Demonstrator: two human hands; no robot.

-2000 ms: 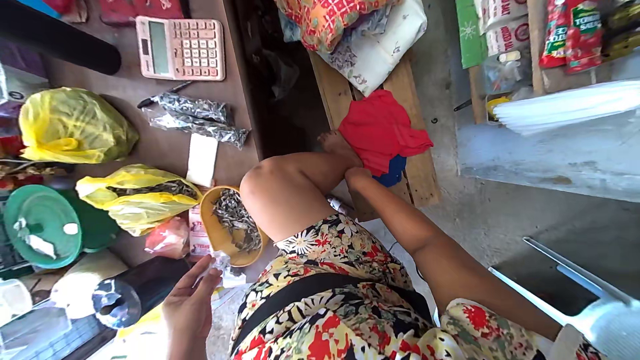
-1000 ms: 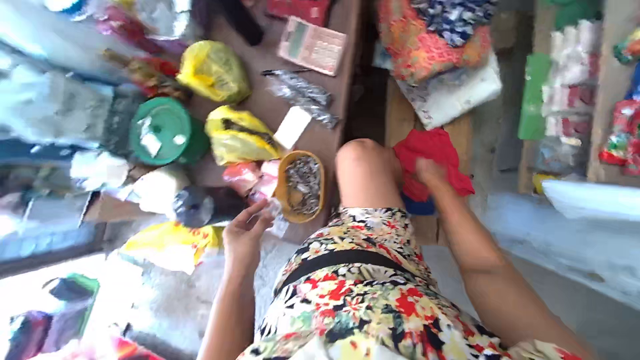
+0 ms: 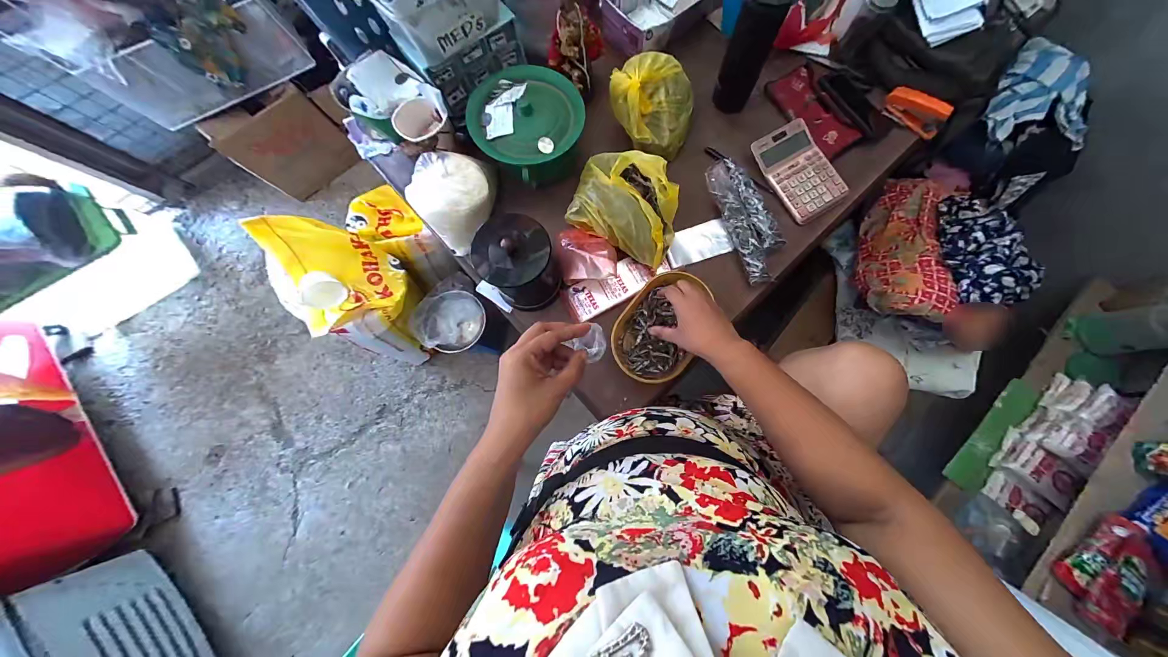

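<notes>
My left hand (image 3: pixel 540 370) pinches a small clear plastic bag (image 3: pixel 589 342) just left of a yellow oval bowl (image 3: pixel 624 358). The bowl sits at the table's near edge and holds small dried fish (image 3: pixel 646 347). My right hand (image 3: pixel 695 321) reaches into it from the right, its fingertips among the fish; whether they grip any is hidden. Behind the bowl lie an open yellow plastic bag (image 3: pixel 607 196) with dark contents, a pink bag (image 3: pixel 587 255) and a white-and-red packet (image 3: pixel 605 290). Filled clear plastic packets (image 3: pixel 744 214) lie farther right.
On the brown table (image 3: pixel 684 388) stand a dark lidded jar (image 3: pixel 516 260), a green lidded tub (image 3: pixel 538 123), a tied yellow bag (image 3: pixel 651 102), a black cylinder (image 3: pixel 748 55) and a pink calculator (image 3: pixel 799 172). Yellow sacks (image 3: pixel 351 274) stand left on the floor; stocked shelves (image 3: pixel 1049 547) are at right.
My right hand has moved from the red cloth by my knee into the bowl of dried fish. My left hand still holds the clear bag beside the bowl. The view has shifted considerably.
</notes>
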